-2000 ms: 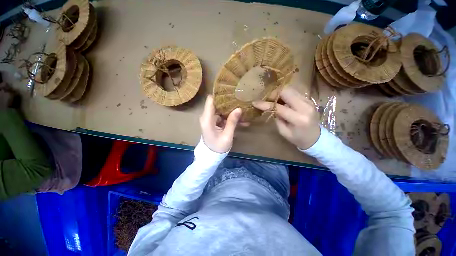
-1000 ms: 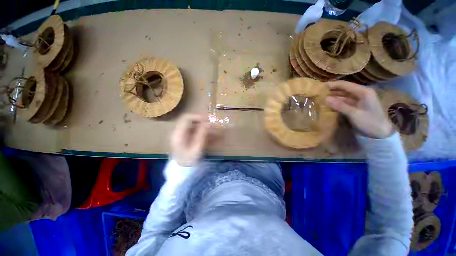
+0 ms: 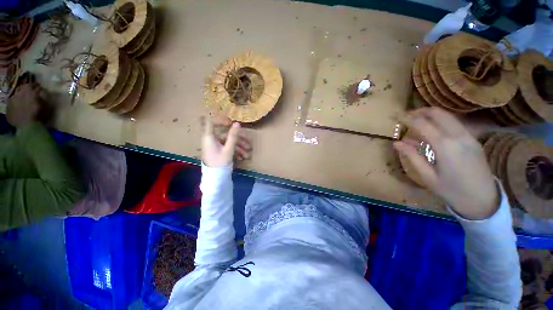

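A wrapped straw ring (image 3: 267, 91) lies flat on the cardboard, brown strands curling in its centre hole. My left hand (image 3: 224, 145) is at its lower edge, fingers apart, holding nothing; I cannot tell if the fingertips touch it. My right hand (image 3: 449, 160) is over another wrapped ring (image 3: 410, 164) at the right, near the table's front edge. The hand hides most of this ring, and I cannot tell whether the fingers still grip it. Between the hands is a square cardboard pad (image 3: 330, 109) with a white spot (image 3: 364, 86) ringed by brown specks.
Ring stacks stand at the right (image 3: 467, 72), the lower right (image 3: 515, 163) and the left (image 3: 115, 82). A white bottle-like object (image 3: 449, 24) is at the far right. A coworker's green sleeve (image 3: 42, 163) is at left. A red stool (image 3: 164, 191) and blue crates (image 3: 100, 260) are below the table.
The ring held up in both hands, then in my right hand, is now low at the right under my right hand. My left hand has moved left to the lying ring. The view has shifted.
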